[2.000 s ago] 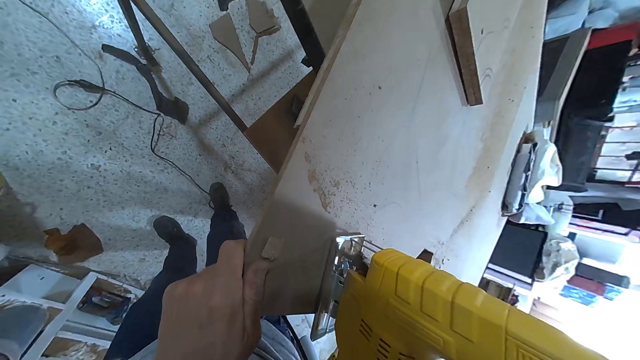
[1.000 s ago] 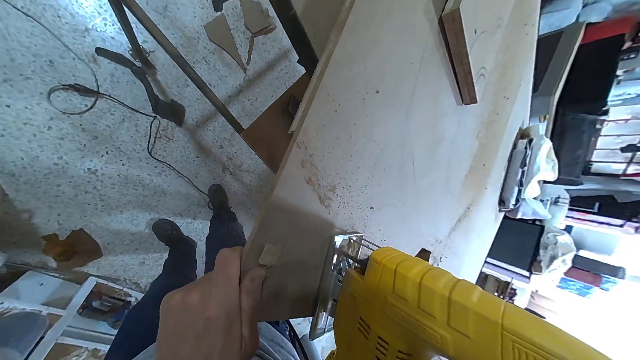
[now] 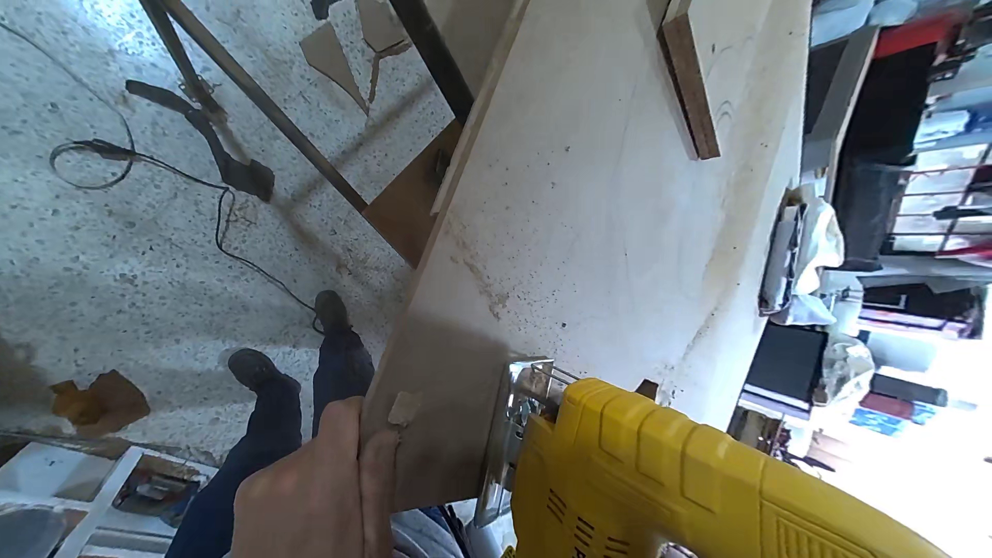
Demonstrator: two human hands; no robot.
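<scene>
My left hand (image 3: 318,488) grips the near left edge of a pale wooden board (image 3: 589,201), thumb on top beside a small light patch (image 3: 404,408). A yellow jigsaw (image 3: 682,473) stands at the board's near end, its metal shoe (image 3: 511,442) against the wood. My right hand is not visible; the jigsaw's body fills the lower right, and its grip lies out of frame. Sawdust (image 3: 496,298) and dark specks are scattered over the board ahead of the tool.
A smaller wood piece (image 3: 690,85) lies on the board's far part. Metal legs (image 3: 263,101), a black cord (image 3: 178,174) and board offcuts (image 3: 333,62) are at the left on the speckled floor. A white frame (image 3: 97,504) stands lower left; cluttered goods (image 3: 806,256) line the right.
</scene>
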